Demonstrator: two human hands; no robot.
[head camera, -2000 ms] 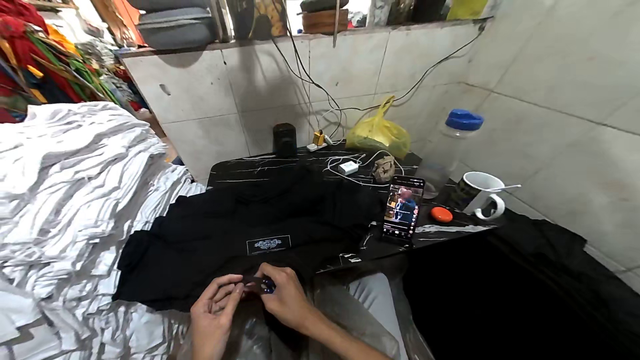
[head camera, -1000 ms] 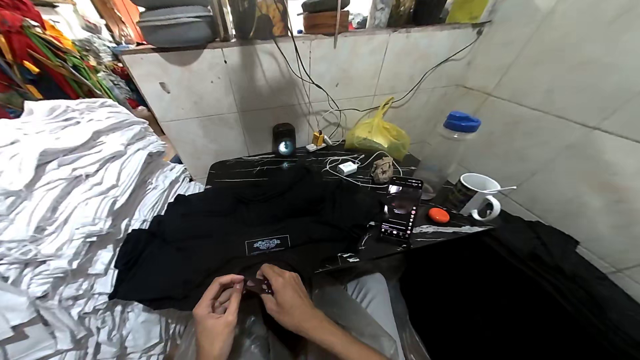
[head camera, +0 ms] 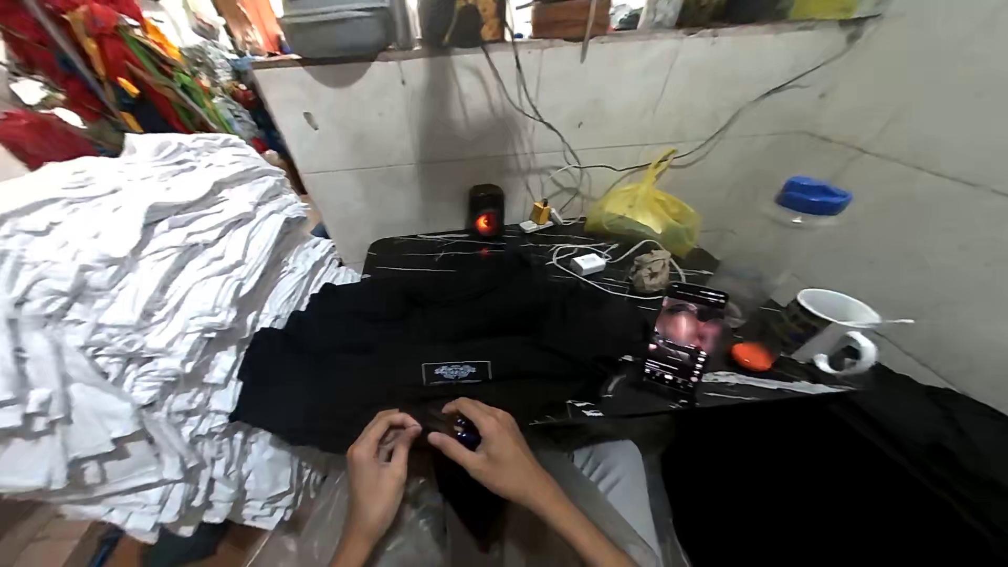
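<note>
A black garment (head camera: 354, 354) with a white printed emblem in a rectangle lies across the dark marble-patterned table, its near edge under my hands. My right hand (head camera: 492, 453) is closed around a small shiny dark blue tool (head camera: 466, 433), whose exact kind I cannot make out. Just left of it, my left hand (head camera: 383, 465) pinches at the garment's near edge with thumb and forefinger; what lies between the fingertips is too small to tell. Dark cloth hangs below, between the two hands.
A tall heap of white garments (head camera: 142, 315) stands at left. On the table are a lit speaker (head camera: 486, 211), a yellow plastic bag (head camera: 646, 209), a white charger (head camera: 587, 264), an upright phone (head camera: 685, 342), an orange lid (head camera: 752, 357), a mug with a spoon (head camera: 835, 323) and a blue-capped jar (head camera: 815, 197). Black fabric (head camera: 787, 488) fills the right.
My hands have stayed at the garment's near edge, with a small gap now showing between their fingertips. The speaker's light has turned orange-red, and the picture on the phone has changed.
</note>
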